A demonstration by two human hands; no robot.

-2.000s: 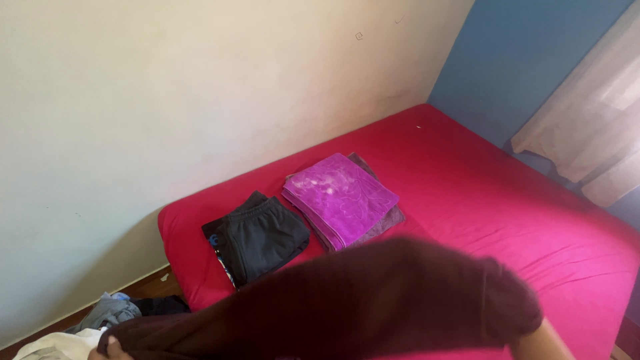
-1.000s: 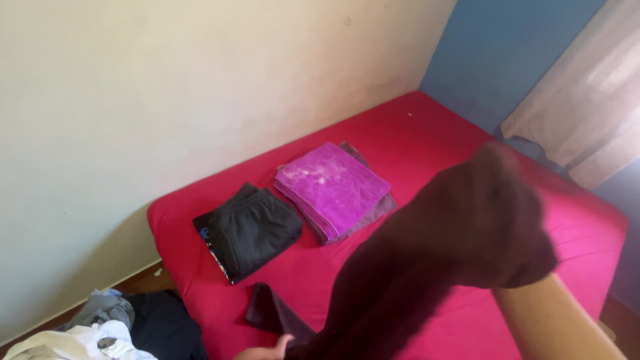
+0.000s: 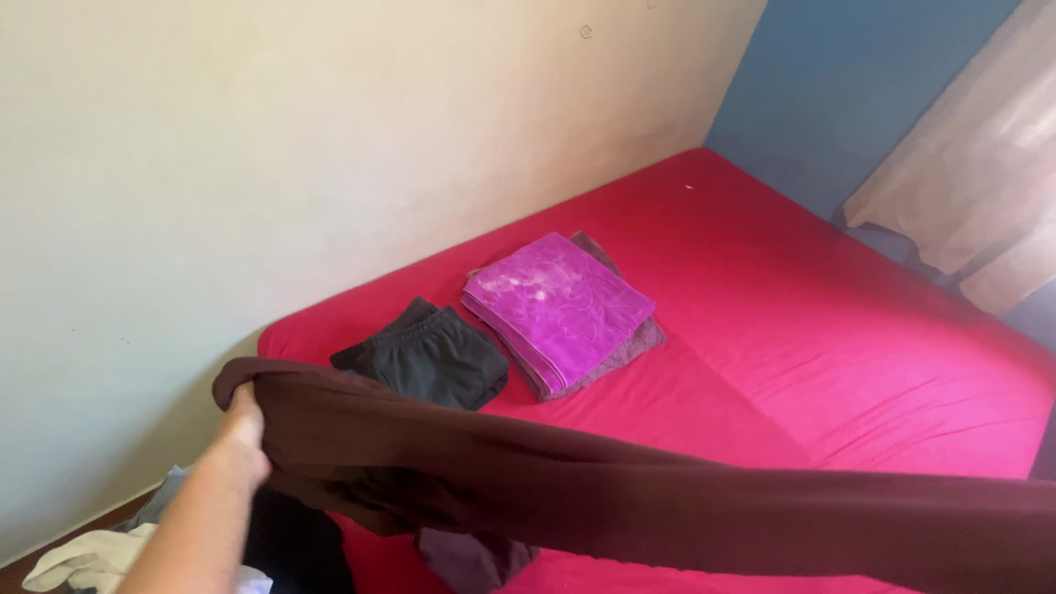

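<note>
My left hand (image 3: 244, 433) grips one end of a long dark brown cloth garment (image 3: 511, 470), at the left over the near corner of the bed. The cloth is stretched across the lower part of the view and runs out at the right edge. My right hand is out of view. Beyond the cloth, folded black shorts or trousers (image 3: 433, 359) lie on the red bed sheet (image 3: 742, 330), partly hidden by it. To their right a folded purple cloth (image 3: 561, 305) rests on top of a folded brown one (image 3: 648, 337).
A heap of white, grey and black clothes (image 3: 91, 549) is at the lower left, beside the bed. A pale wall (image 3: 330, 148) runs along the bed's far left side. At the right are a blue wall (image 3: 841, 91) and a light curtain (image 3: 973, 173).
My left hand has risen with its end of the brown cloth, which is now stretched sideways instead of bunched. My right hand and forearm, at the right a second ago, have gone out of view.
</note>
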